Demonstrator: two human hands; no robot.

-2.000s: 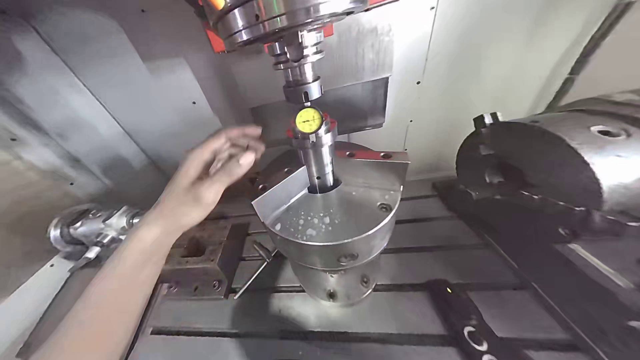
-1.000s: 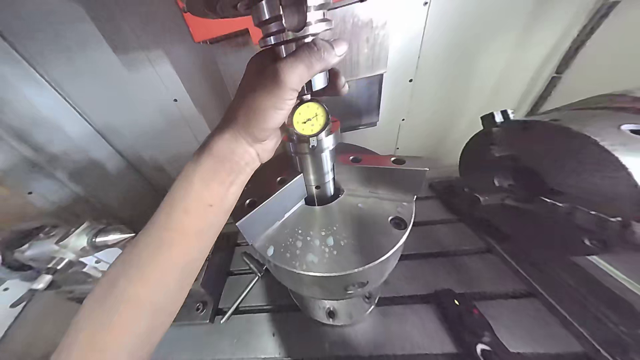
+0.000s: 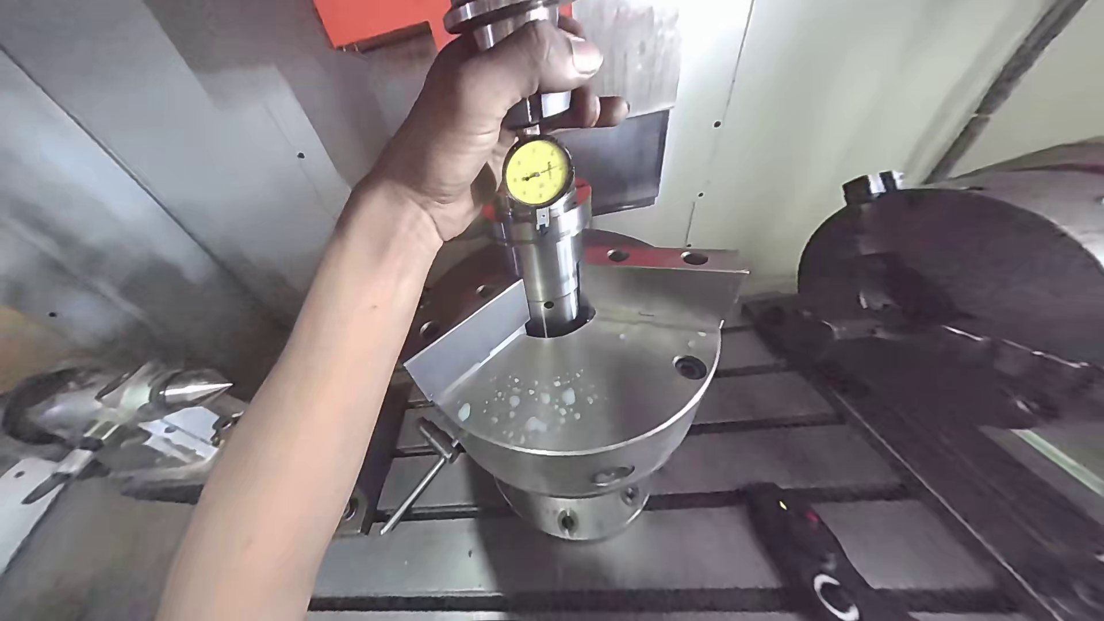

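My left hand (image 3: 483, 112) is wrapped around the metal tool holder (image 3: 509, 24) at the top of the head view, thumb across its front and fingers behind. Just below the fingers sits a dial indicator with a yellow face (image 3: 538, 172), in front of the hanging metal spindle tooling. Beneath the dial, a steel cylinder (image 3: 550, 267) stands in the hole of a round metal fixture (image 3: 595, 397) with upright angled walls. Drops of fluid lie on the fixture's top face. My right hand is not in view.
The slotted machine table (image 3: 690, 552) lies under the fixture. A T-handled key (image 3: 423, 483) leans at its left. A large round chuck (image 3: 957, 259) stands at right, a black-handled object (image 3: 811, 552) in front. A pointed metal center (image 3: 194, 388) is at far left.
My left hand has moved from beside the dial up and right onto the tool holder and closed around it. The view has moved closer to the fixture.
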